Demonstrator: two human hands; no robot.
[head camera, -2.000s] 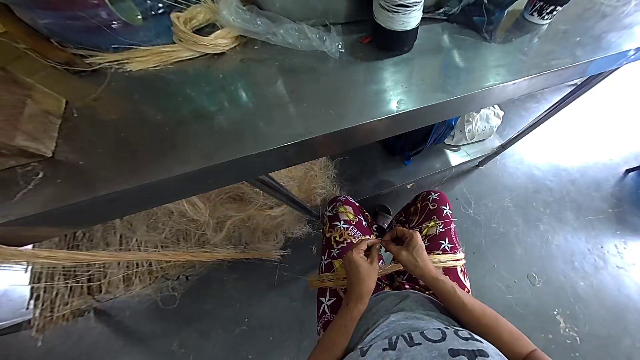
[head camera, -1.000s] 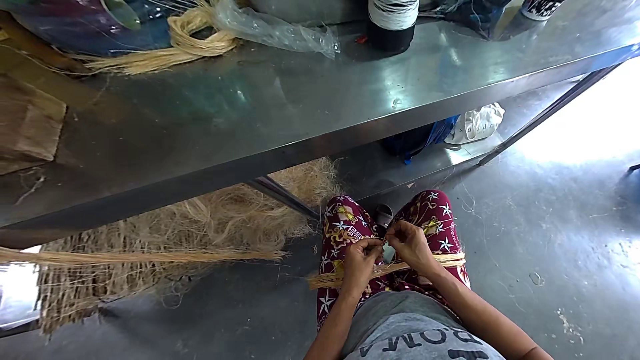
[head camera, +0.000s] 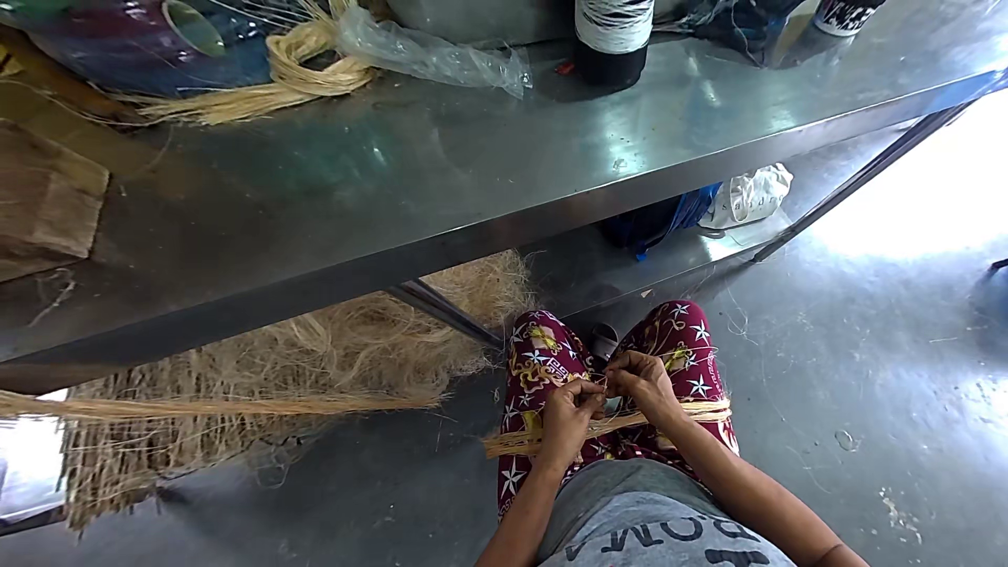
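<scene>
Over the lap, my left hand (head camera: 575, 409) and my right hand (head camera: 642, 386) meet with fingertips nearly touching. Each pinches thin pale fiber strands between thumb and forefinger; the join between them is too small to make out. A bundle of straw-colored fiber (head camera: 512, 443) lies across both thighs, under the hands and the right forearm. Fine loose strands trail over the right knee. Another long fiber bundle (head camera: 315, 405) stretches out at the left, apart from the hands.
A metal table (head camera: 488, 181) spans the view ahead, bearing a coiled fiber hank (head camera: 315, 75), a plastic bag (head camera: 433, 59) and a thread cone (head camera: 613, 31). Beneath are a heap of tangled fiber (head camera: 346, 339), a table leg (head camera: 449, 311) and a white bag (head camera: 748, 197) on a low shelf.
Both hands remain over the lap and their fingers have shifted slightly. The fiber bundle still lies across the thighs.
</scene>
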